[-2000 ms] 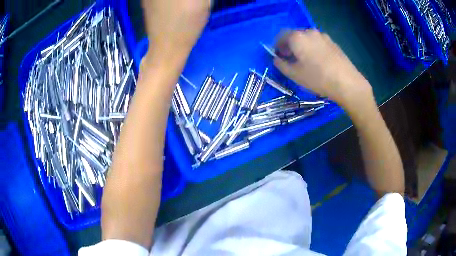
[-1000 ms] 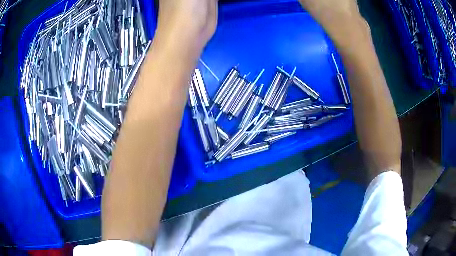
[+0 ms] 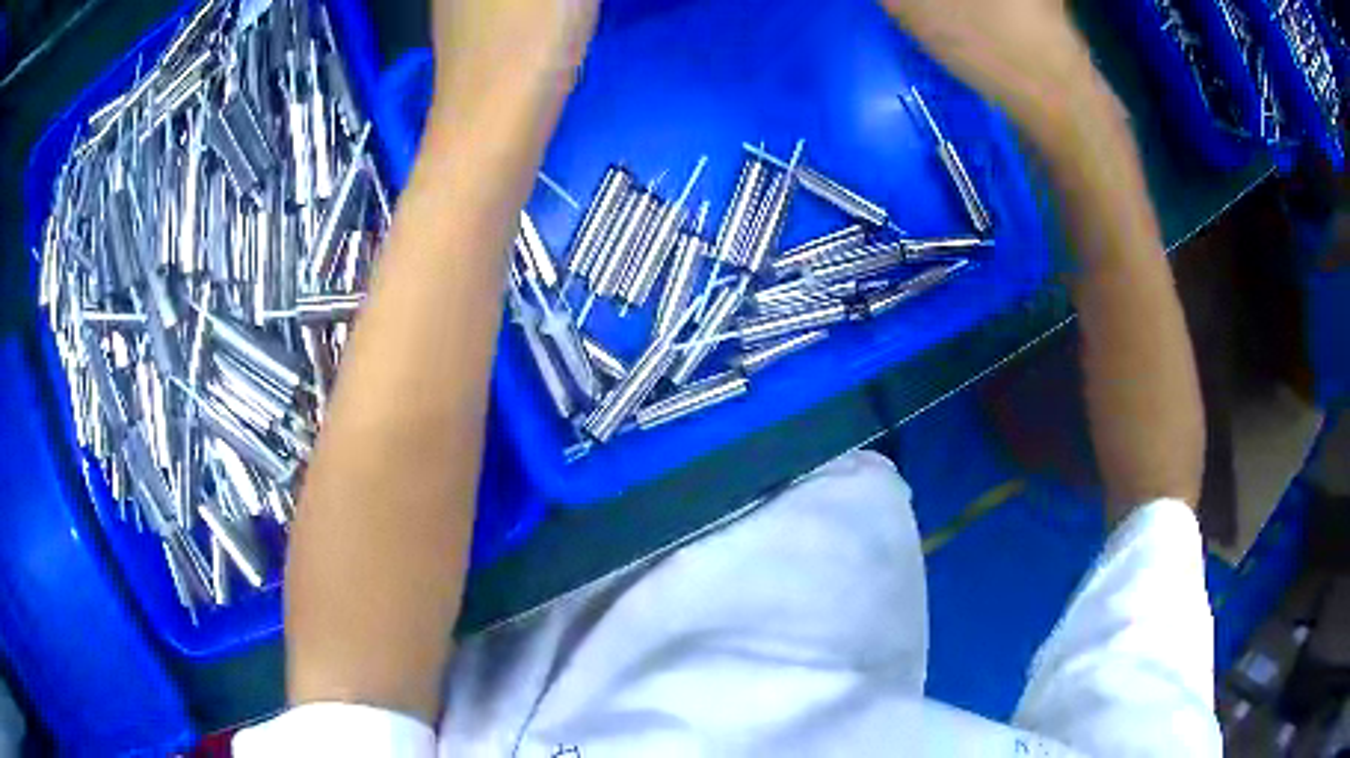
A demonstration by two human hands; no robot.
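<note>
Silver damper cylinders [image 3: 619,245] with thin rods lie in the near half of the middle blue tray [image 3: 711,89], some side by side, others crossed. One cylinder [image 3: 959,181] lies apart near the tray's right side. My left hand [image 3: 518,37] is at the top edge over the tray's far left, cut off by the frame. My right hand [image 3: 995,37] is at the top edge over the far right, also cut off. The fingers of both hands are out of the picture, so what they hold is hidden.
A left blue tray [image 3: 200,640] is heaped with cylinders, partly behind my left forearm. A plain blue tray or lid [image 3: 67,563] is at lower left. Narrow trays [image 3: 1207,89] with silver parts are at the upper right. A brown box [image 3: 1258,459] is below the bench's right side.
My right hand has moved up from inside the tray to the top edge. One cylinder now lies apart at the tray's right side. The view has shifted slightly.
</note>
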